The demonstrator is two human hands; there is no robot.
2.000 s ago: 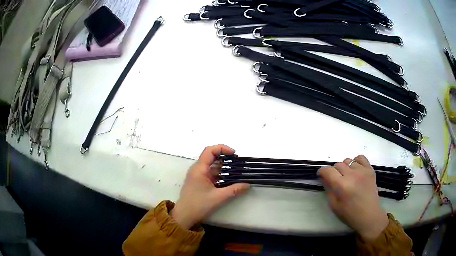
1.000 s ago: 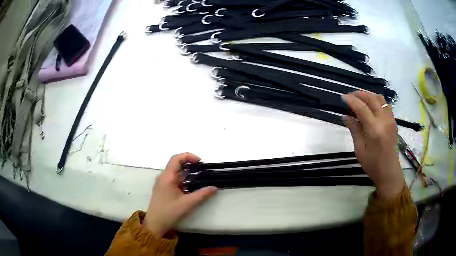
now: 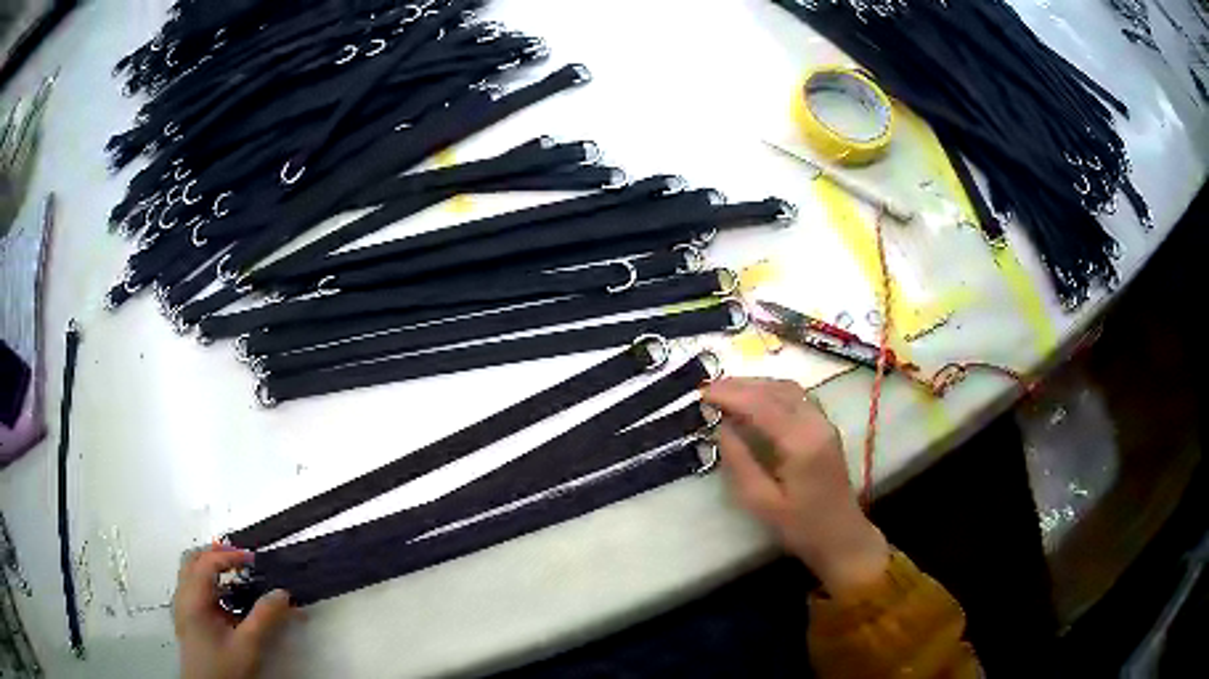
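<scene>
Several black webbing straps (image 3: 464, 511) with silver rings at their ends lie fanned out near the table's front edge. My left hand (image 3: 228, 617) holds their left ends gathered between thumb and fingers, at the lower left. My right hand (image 3: 782, 458) has its fingertips on the ring ends at the right, pinching at a D-ring (image 3: 709, 411). Part of that ring end is hidden by the fingers. A large strap pile (image 3: 398, 252) lies just beyond the fanned straps.
Snips (image 3: 822, 338) with orange-red cord (image 3: 875, 385), a slim white tool (image 3: 842, 182) and a yellow tape roll (image 3: 845, 116) lie right of the pile. Another strap heap (image 3: 1008, 120) is at upper right. A single strap (image 3: 66, 491) and a pinkish pad (image 3: 24, 318) are at left.
The view has swung to the right. The gathered straps now spread apart at their right ends. My right hand has come from the pile to those ends; my left hand still holds the left ends.
</scene>
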